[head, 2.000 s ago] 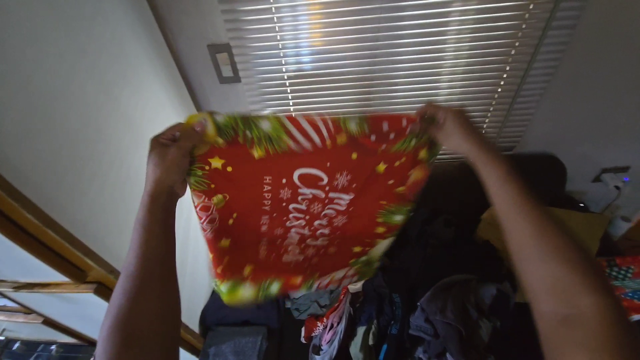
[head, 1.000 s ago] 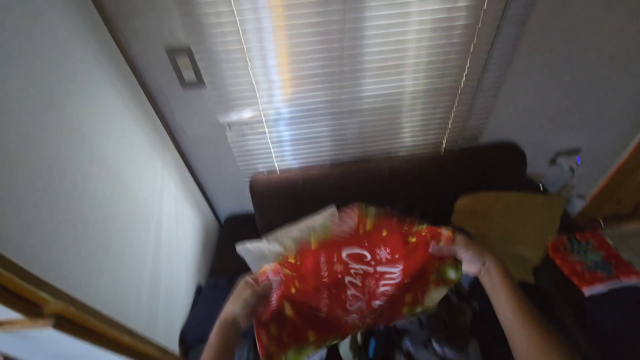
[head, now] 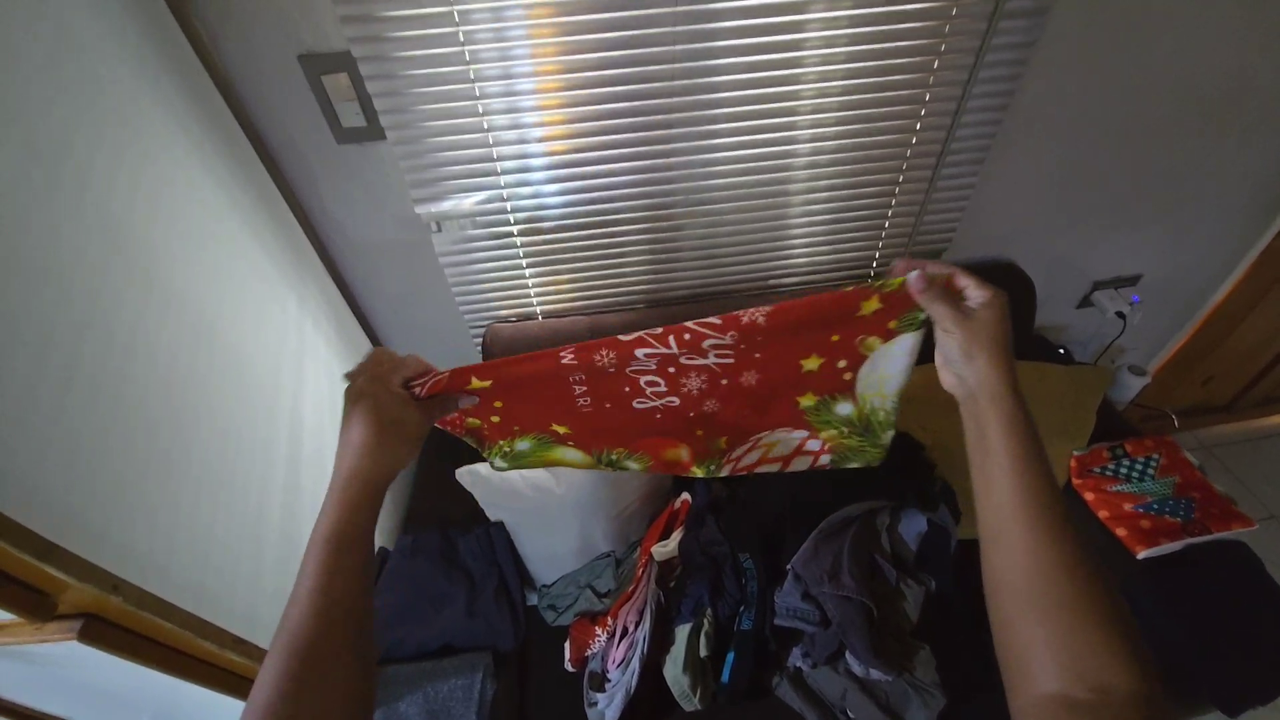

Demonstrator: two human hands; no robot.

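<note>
A red Christmas-print cloth (head: 640, 400), with white lettering, stars and green sprigs, is stretched between my two hands and folded over along its top edge. My left hand (head: 395, 405) grips its left end. At the upper right corner, my right hand (head: 950, 315) pinches the cloth, higher than the left one. Below and behind the cloth lie a white pillow (head: 560, 510) and a heap of mixed garments (head: 860, 600) on a dark sofa.
Dark folded clothing (head: 450, 590) lies at the left of the sofa. At the right are a tan piece of material (head: 1030, 430) and a red cloth with tree shapes (head: 1150, 490). A plugged-in charger (head: 1110, 300) is on the wall beside the window blinds (head: 700, 150).
Two seconds ago the cloth hung spread out with its full face showing; now it is doubled into a narrower band. Both hands have kept hold, and they have risen since one second ago.
</note>
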